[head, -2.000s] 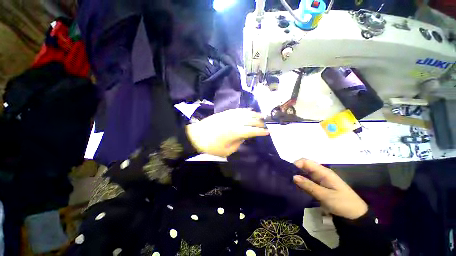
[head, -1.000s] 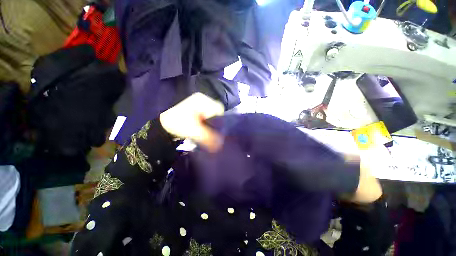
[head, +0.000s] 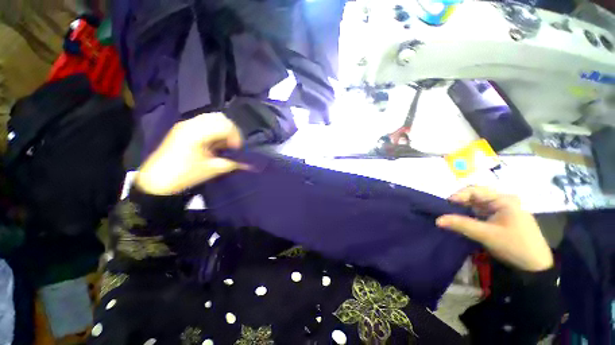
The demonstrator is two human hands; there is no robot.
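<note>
A dark purple garment panel (head: 337, 215) is stretched between my two hands over my lap, in front of the table edge. My left hand (head: 192, 153) grips its upper left corner between thumb and fingers. My right hand (head: 502, 228) pinches its upper right end. The panel's top edge runs slightly down to the right, and its lower part hangs over my clothes. The white sewing machine (head: 465, 50) stands beyond it; the needle area is blurred by glare.
Scissors with reddish handles (head: 401, 135), a dark smartphone (head: 491, 114) and a yellow-orange card (head: 471, 159) lie on the machine bed. More dark purple cloth (head: 158, 74) is heaped left of the machine. Black cloth (head: 71, 148) and red cloth (head: 91, 64) lie at the far left.
My hands have moved from near the needle and table edge to wide apart, first blurred in motion. The purple panel, bunched earlier, is now spread between them.
</note>
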